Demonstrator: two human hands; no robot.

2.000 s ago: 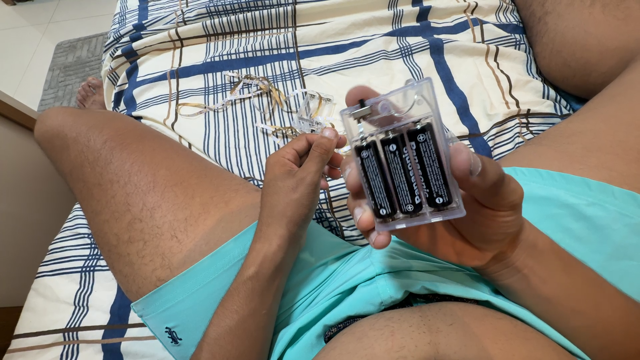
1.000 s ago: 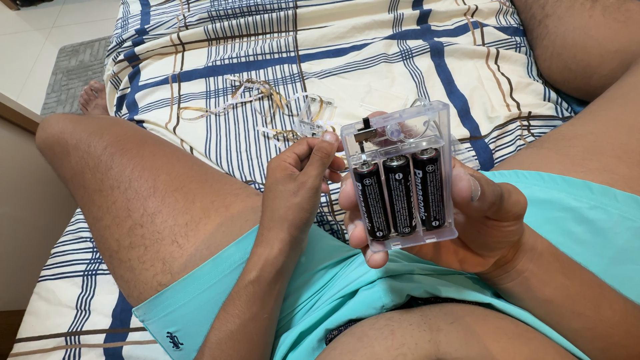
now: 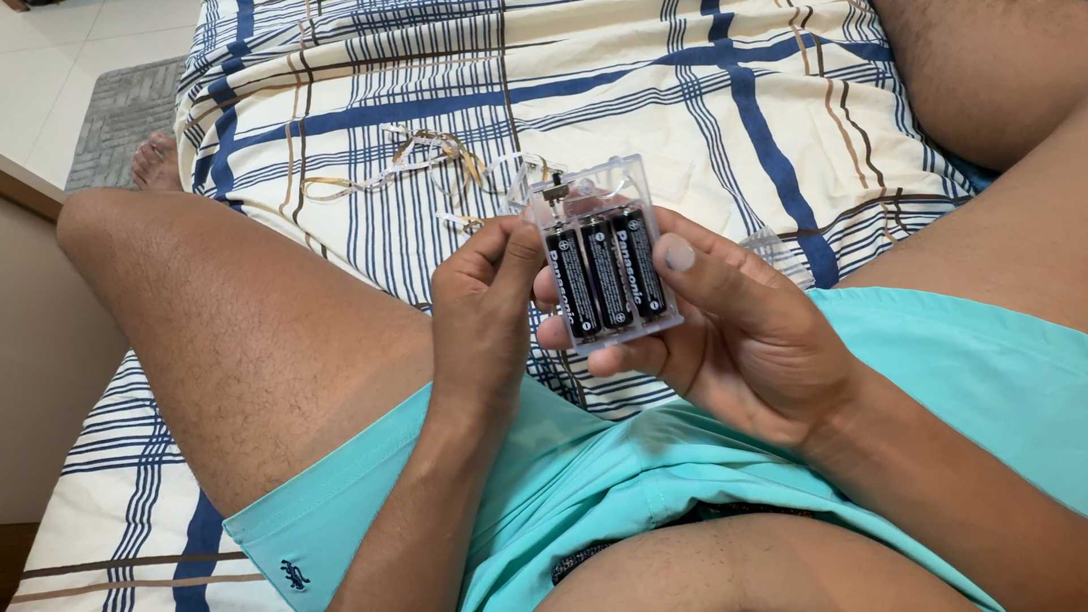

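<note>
A clear plastic battery case [image 3: 586,344] with three black Panasonic AA-type batteries [image 3: 605,272] side by side is held over my lap. My right hand [image 3: 748,323] grips it from the right, thumb on its edge and fingers behind and below. A small black slide switch [image 3: 555,189] shows at the case's upper left. My left hand [image 3: 489,297] is at the left edge of the case, thumb and forefinger pinched together; whether they hold the case or a thin wire or strip there, I cannot tell. Behind it, a tangle of thin gold and white strips [image 3: 459,166] lies on the bedsheet.
I sit on a bed with a checked blue, brown and cream sheet [image 3: 595,51]. A crumpled piece of clear plastic [image 3: 778,253] lies right of the case. A grey mat [image 3: 127,119] is on the tiled floor at the upper left, and a cabinet side [image 3: 51,280] borders the left.
The battery case has tilted a little in my right hand, its top leaning left, and has come nearer to my left hand. My left hand has hardly moved.
</note>
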